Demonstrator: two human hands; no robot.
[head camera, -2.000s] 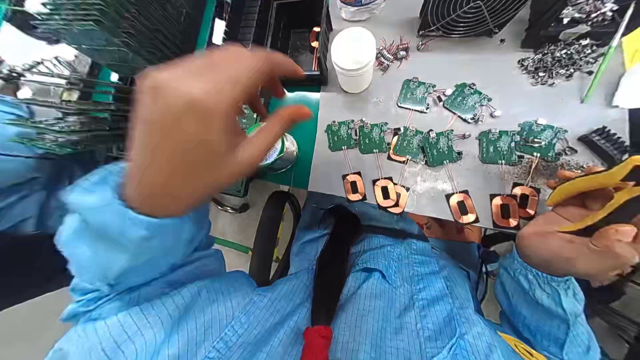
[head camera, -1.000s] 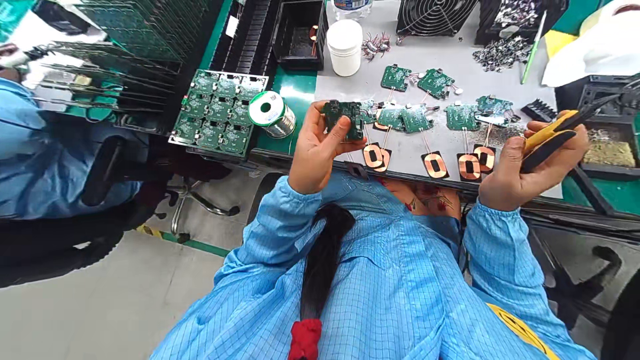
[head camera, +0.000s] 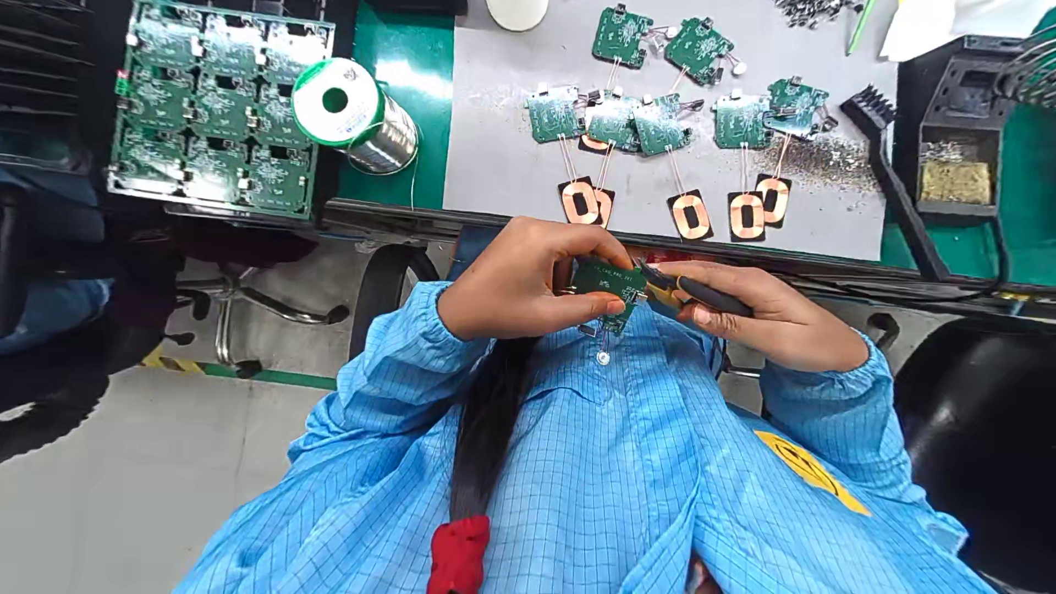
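Observation:
Close to my chest, my left hand (head camera: 549, 285) grips a green circuit board (head camera: 609, 285) between thumb and fingers. A small white round part on leads (head camera: 603, 357) dangles below that board. My right hand (head camera: 759, 309) holds yellow-and-black handled cutters or pliers (head camera: 701, 295), their tip at the board's right edge; whether the jaws touch it I cannot tell. Beyond my hands, several green circuit boards (head camera: 741, 121) lie on the grey mat, some overlapping, with wires running to copper coils on black backings (head camera: 690, 216).
A solder wire spool (head camera: 388, 136) stands left of the grey mat (head camera: 495, 165). Farther left lies a panel of joined boards (head camera: 210, 107). At right are a black brush (head camera: 887, 165), scattered clippings (head camera: 825, 165) and a holder with a yellowish sponge (head camera: 955, 181). The bench edge runs just beyond my hands.
My left hand was empty two seconds ago, then held a board beside the solder spool. Both hands have since come together in front of my chest, the cutters meeting the board. The view has shifted.

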